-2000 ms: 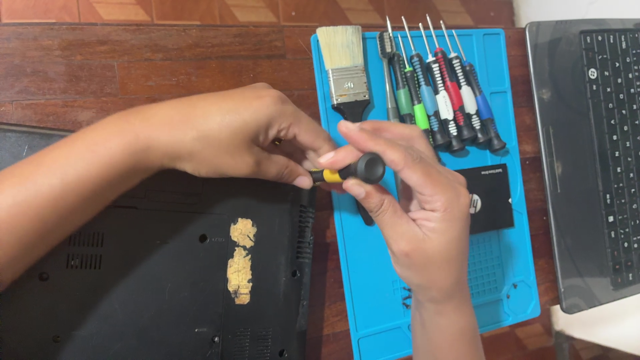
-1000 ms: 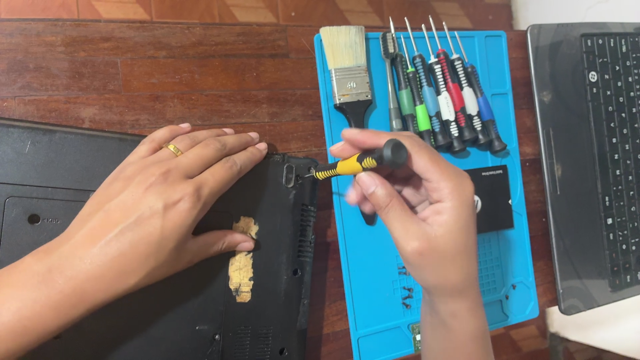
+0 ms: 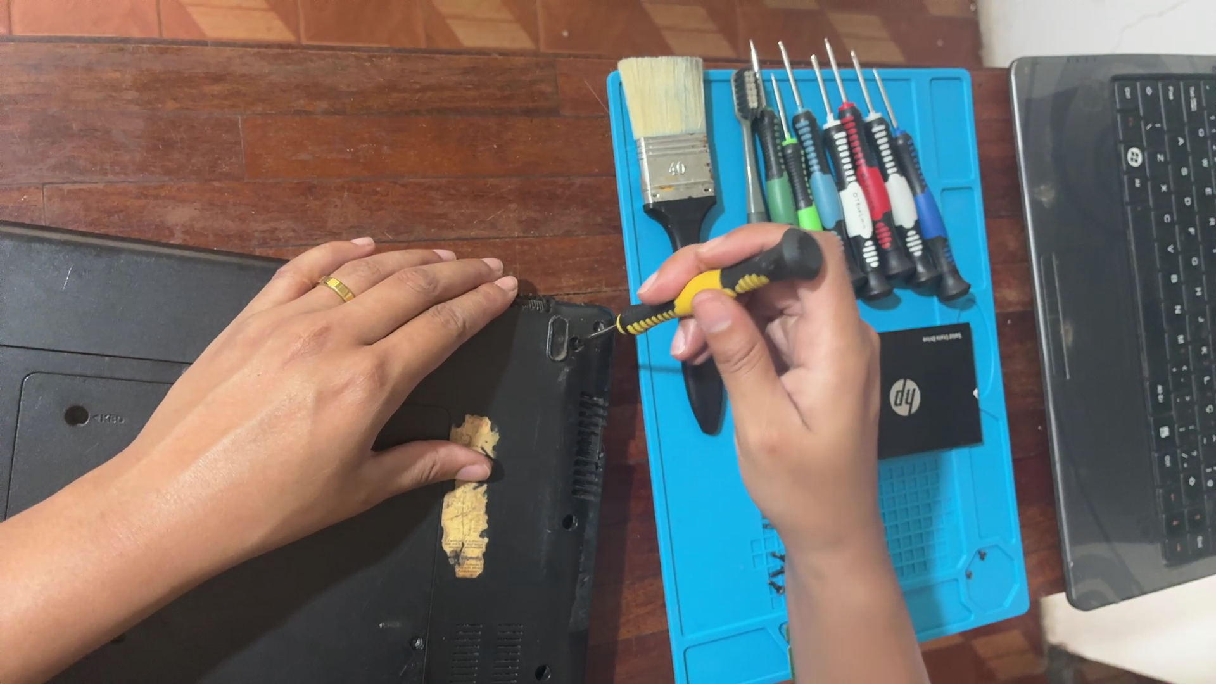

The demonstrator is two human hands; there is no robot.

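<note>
A black laptop (image 3: 513,598) lies bottom side up at the left, with the torn remains of a tan label (image 3: 465,532) on it. My left hand (image 3: 323,370), a gold ring on one finger, rests flat on its underside, the thumb across the label. In my right hand (image 3: 779,361) is a small yellow and black screwdriver (image 3: 708,290), held tilted. Its thin tip meets the laptop's corner at a screw hole (image 3: 577,343), beside an oblong rubber foot (image 3: 558,338); whether it sits in a screw cannot be told.
A blue silicone repair mat (image 3: 703,570) holds a flat paintbrush (image 3: 676,171), a black-bristled brush (image 3: 749,142), several precision screwdrivers (image 3: 869,190), a black solid state drive box (image 3: 931,389) and small dark screws (image 3: 777,575). An open laptop (image 3: 1083,332) stands at the right on the wooden table (image 3: 380,142).
Two seconds ago both hands were together at the screwdriver. Since then my left hand has moved down onto the laptop, and the screwdriver's tip has come to the laptop's corner.
</note>
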